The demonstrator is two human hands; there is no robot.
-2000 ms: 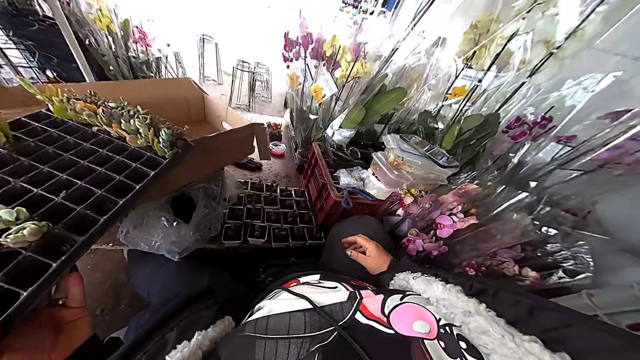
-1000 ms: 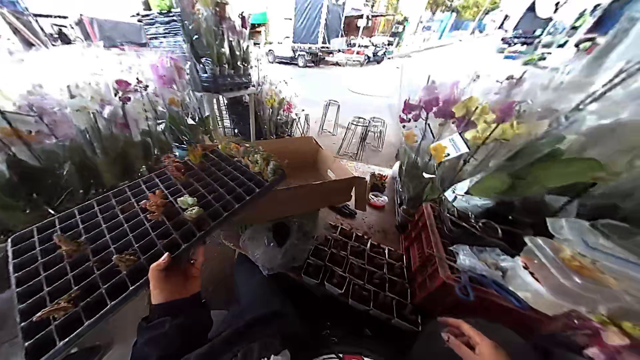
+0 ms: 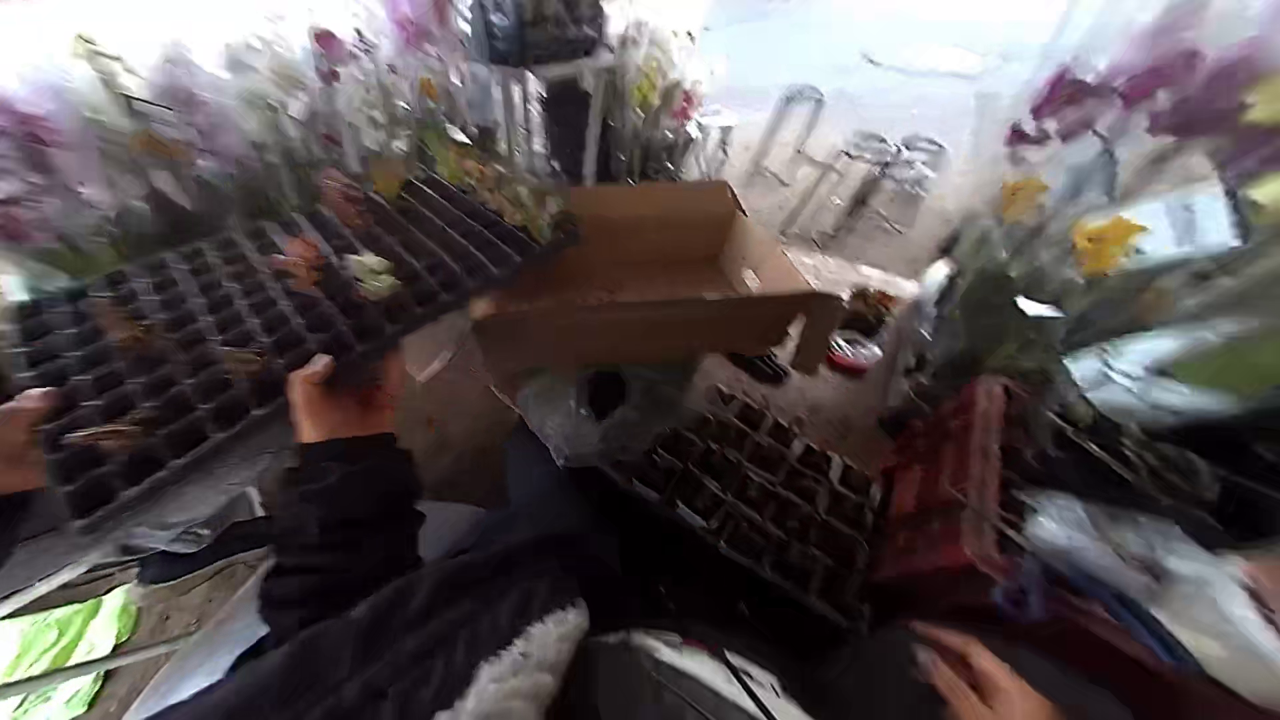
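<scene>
My left hand point(image 3: 345, 400) grips the near edge of a black plastic seedling tray point(image 3: 210, 350), which is tilted and bears a few small succulents point(image 3: 372, 275), with more bunched at its far corner. Another person's hand point(image 3: 22, 440) touches the tray's left end. My right hand point(image 3: 980, 675) rests by my lap at the lower right, fingers slightly apart, holding nothing. Between my hands and farther forward sits a second tray of small square pots point(image 3: 765, 490), dark inside. The view is blurred.
Past the tray stands a cardboard box point(image 3: 650, 325), with a clear plastic bag point(image 3: 570, 420) below it. A red plastic crate point(image 3: 945, 480) is at the right. Wrapped orchids point(image 3: 1105, 245) stand on both sides; metal stools point(image 3: 880, 170) are farther back.
The view has swung left over these two seconds. Another person's hand now shows at the tray's left end. My left hand keeps its hold, and my right stays low by my lap.
</scene>
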